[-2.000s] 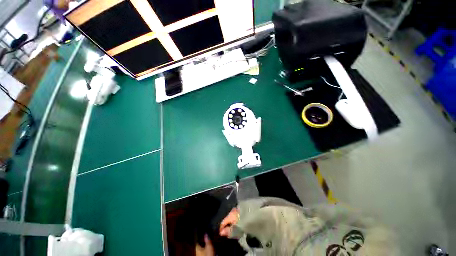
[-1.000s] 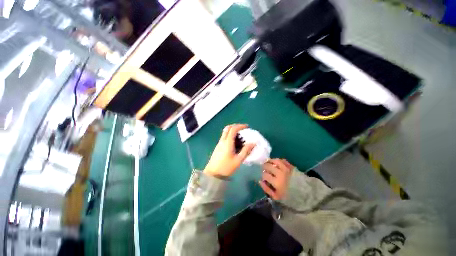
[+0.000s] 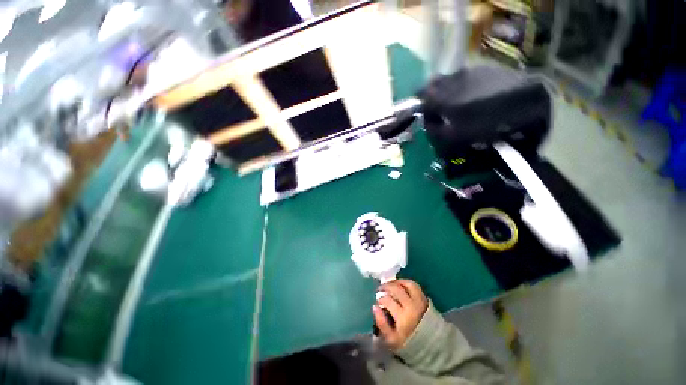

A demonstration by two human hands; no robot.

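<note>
A white security camera (image 3: 385, 256) with a dark round lens face ringed by small LED dots is over the green bench, its lens turned up towards me. My right hand (image 3: 399, 312) is closed around its bracket and base at the lower end, near the bench's front edge, and hides most of the base. I cannot tell whether the camera rests on the bench. My left hand is not in view.
A monitor (image 3: 305, 86) and white keyboard (image 3: 338, 169) with a phone (image 3: 286, 174) stand behind. A black machine (image 3: 489, 109) and black mat (image 3: 526, 259) with a yellow-rimmed roll (image 3: 494, 229) lie right. More white cameras (image 3: 192, 177) sit left by the conveyor.
A second ago both hands were at the camera; my left hand has left the view. The lens face, then mostly covered, now shows. My right hand has moved down to the base.
</note>
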